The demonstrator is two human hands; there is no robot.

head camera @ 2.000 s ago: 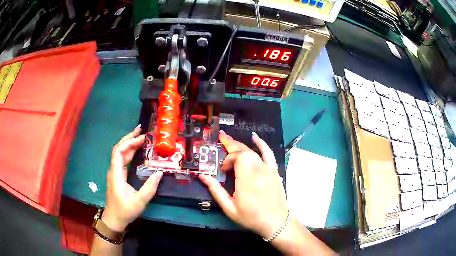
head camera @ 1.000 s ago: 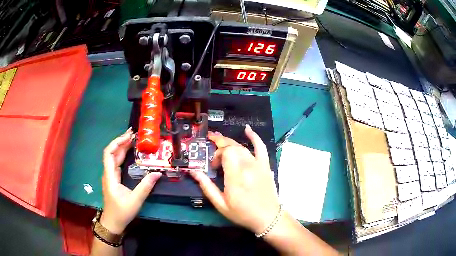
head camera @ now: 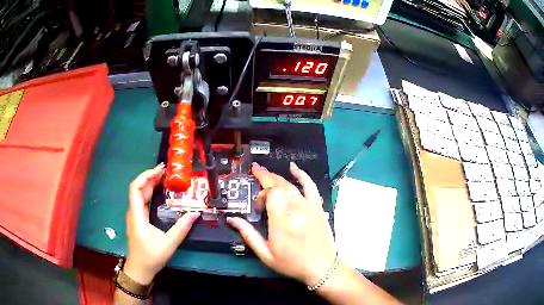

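Note:
The display board [head camera: 234, 189] lies in the clear acrylic nest [head camera: 167, 212] of the black test fixture [head camera: 292, 140]. Its left digits glow red-white, and the right digit looks white. The red toggle clamp handle [head camera: 181, 146] hangs down over the board's left part. My left hand [head camera: 152, 229] is at the nest's left and front edge, thumb at the front. My right hand [head camera: 286, 223] is at its right side, thumb at the front edge and index finger near the right edge. Whether either hand grips the nest is unclear. The digital panel meters [head camera: 298, 84] read .120 and 00.7.
A red plastic tray [head camera: 51, 155] stands at the left. At the right, rows of white rectangles [head camera: 477, 161] lie on brown cardboard [head camera: 444, 214]. A pen [head camera: 356, 158] and a white paper slip [head camera: 365, 217] lie right of the fixture. A white box [head camera: 358, 7] stands behind.
The view shifted, so the fixture sits further left than two seconds ago. The upper meter fell from .186 to .126, then .120; the lower went from 00.6 to 00.7. Both hands remain around the nest.

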